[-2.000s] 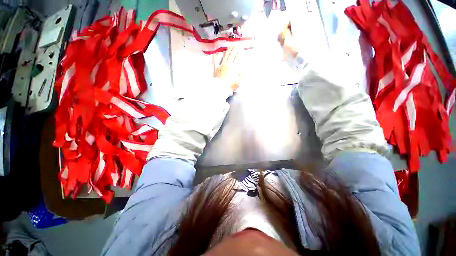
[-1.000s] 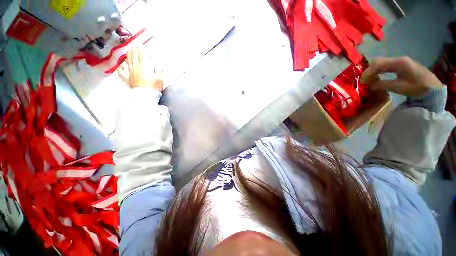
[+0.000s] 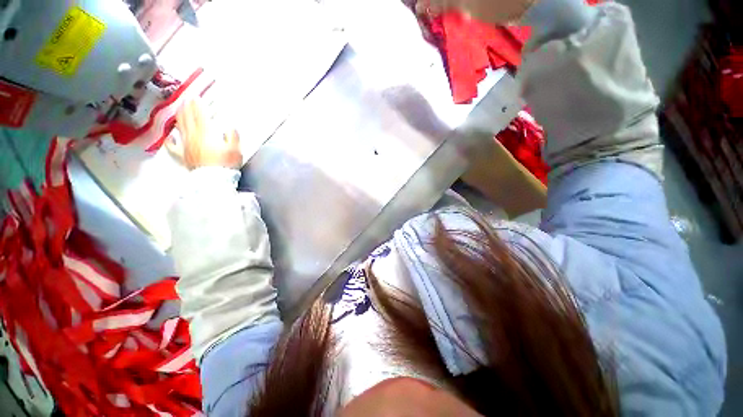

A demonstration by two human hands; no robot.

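Note:
A red strip with a pale stripe (image 3: 155, 122) runs from the left pile (image 3: 98, 326) to the needle area under the sewing machine head (image 3: 77, 61). My left hand (image 3: 204, 138) lies on the white machine bed beside the strip's end, fingers pointing at the needle area; glare blurs the fingertips, and I cannot tell if they press the strip. My right hand (image 3: 481, 8) is at the top edge, over the right pile (image 3: 472, 53), partly cut off. Its fingers are not clear, and I cannot tell whether it holds a strip.
A cardboard carton (image 3: 505, 175) with red strips inside sits below the table's right edge, partly hidden by my right sleeve. The shiny grey panel (image 3: 326, 195) is at the table's near edge. More dark red material (image 3: 717, 130) stands at the far right beside the grey floor.
My right hand came off the machine bed, moved out over the carton, then up to the right pile. My left hand stays near the needle area. The view has turned right.

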